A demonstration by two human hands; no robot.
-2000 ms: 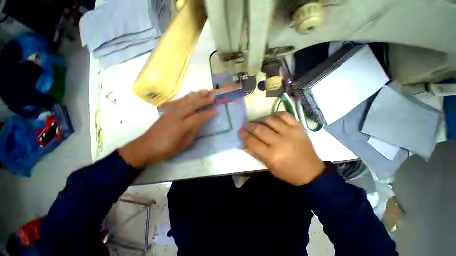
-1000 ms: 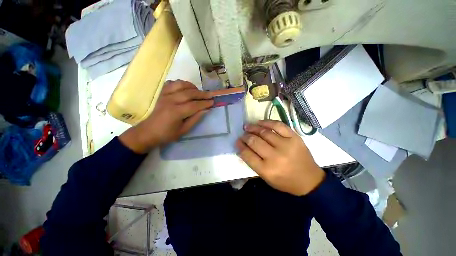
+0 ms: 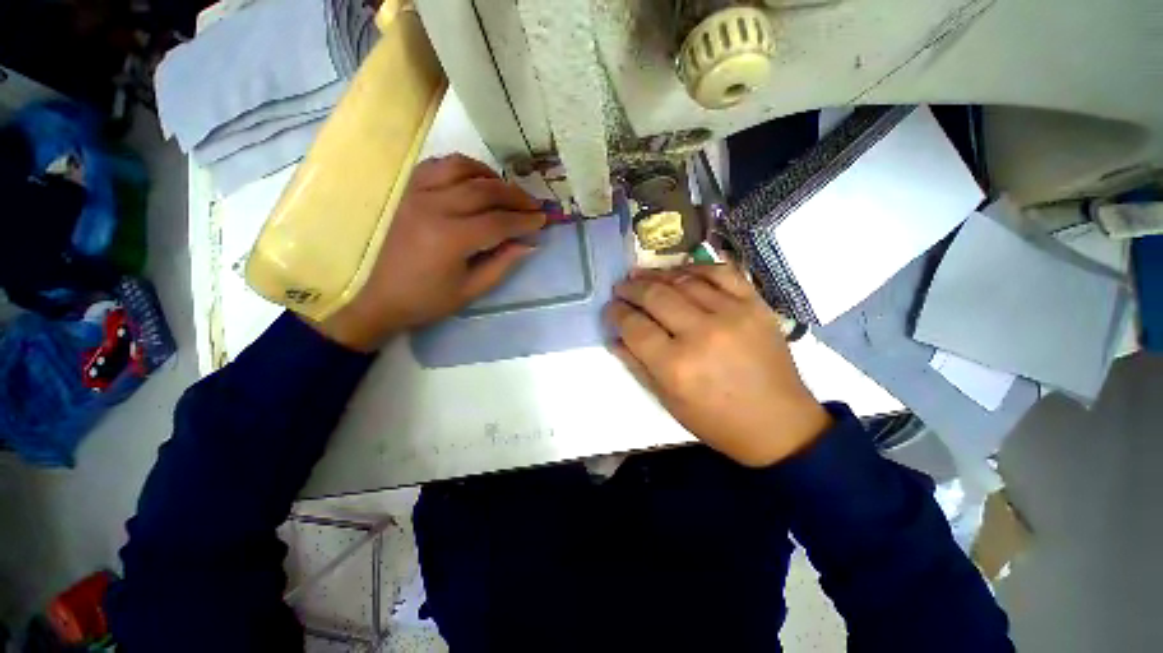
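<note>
A pale template (image 3: 529, 274) with a dark-edged slot lies on the white table under the sewing machine head (image 3: 568, 102), with grey fabric showing through or beneath it. My left hand (image 3: 446, 242) lies flat on its left part, fingertips close to the needle area. My right hand (image 3: 695, 344) rests with bent fingers on its right edge. A small red-pink strip (image 3: 557, 217) shows at my left fingertips. The presser foot is mostly hidden behind the machine head.
A long yellow block (image 3: 344, 179) stands left of the needle, over my left wrist. Grey panels (image 3: 255, 77) lie at the rear left. Dark pieces under a white sheet (image 3: 880, 217) and loose grey pieces (image 3: 1020, 306) lie right. Green-handled snips are partly hidden by my right hand.
The template and both hands have moved forward, further under the machine head. The orange strip seen earlier is now hidden. The camera view has also shifted a little.
</note>
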